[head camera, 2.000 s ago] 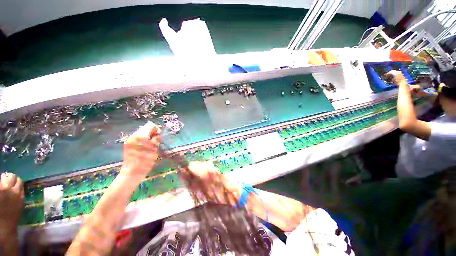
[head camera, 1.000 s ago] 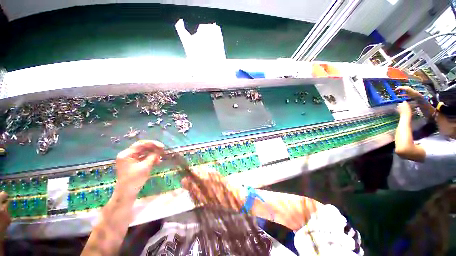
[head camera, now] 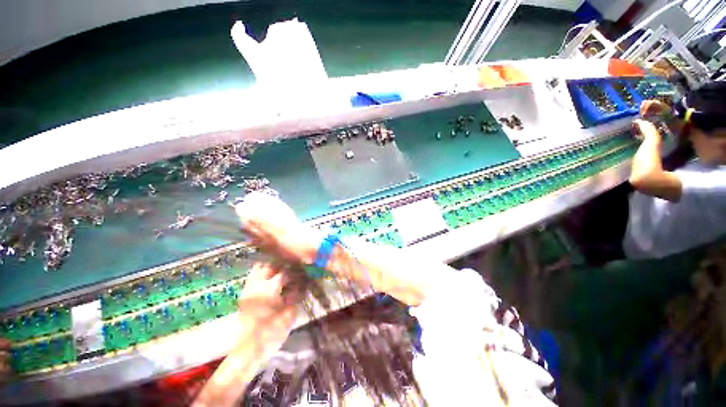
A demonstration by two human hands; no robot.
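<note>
My right hand (head camera: 275, 226), with a blue band (head camera: 326, 250) on its wrist, reaches over the boards to the mat edge, fingertips beside a small pile of silvery leaded components (head camera: 256, 185). My left hand (head camera: 263, 290) is lower, over the green circuit boards (head camera: 171, 306) with their rows of blue dots, close to the right forearm. Dark hair strands cover part of both hands. Both are blurred; what the fingers hold cannot be seen.
More components (head camera: 60, 195) lie in heaps on the green mat (head camera: 127, 238) at left. A grey clear sheet (head camera: 358, 171) has dark pieces along its top. Pale blocks (head camera: 419, 220) lie across the boards. A coworker (head camera: 677, 191) works at right by blue bins (head camera: 601, 99).
My right hand has moved up and left from the boards to the component pile. My left hand has moved down and right, to below the right hand. The view has shifted slightly.
</note>
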